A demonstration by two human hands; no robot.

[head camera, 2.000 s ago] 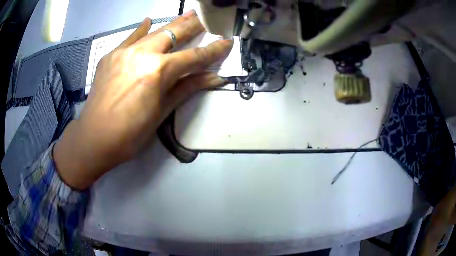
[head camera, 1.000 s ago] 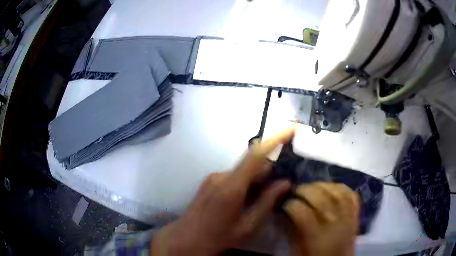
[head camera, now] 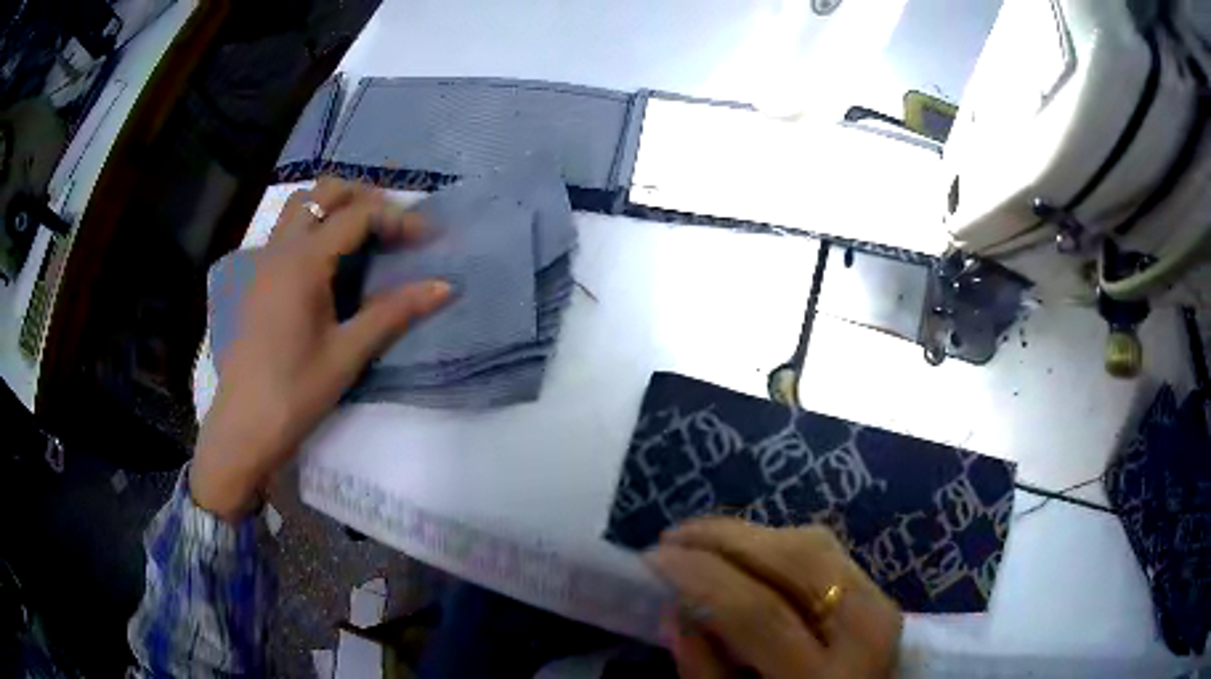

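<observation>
A navy printed piece (head camera: pixel 823 491) with a pale geometric motif lies flat on the white table, print up. My right hand (head camera: pixel 777 597), with a gold ring, holds its near edge at the lower left. My left hand (head camera: pixel 299 325) is over the left part of the fanned grey-blue stack (head camera: pixel 465 279); its thumb and fingers touch the top, and whether it pinches a piece is unclear. The white template (head camera: pixel 784 166) lies on cloth beside the machine head, with sewn grey-blue pieces (head camera: pixel 485 133) in a row to its left.
The white machine head (head camera: pixel 1089 133) stands at upper right, over the needle plate (head camera: pixel 870 292). A brass-yellow knob (head camera: pixel 1122 353) hangs from it. More printed cloth (head camera: pixel 1169 517) hangs at the right edge beside a thin thread (head camera: pixel 1069 497). The table's curved front edge (head camera: pixel 465 544) runs below.
The view has shifted, with the table further right. My left hand has moved from beside my right hand to the grey-blue stack. The printed piece, bunched under both hands before, now lies spread flat.
</observation>
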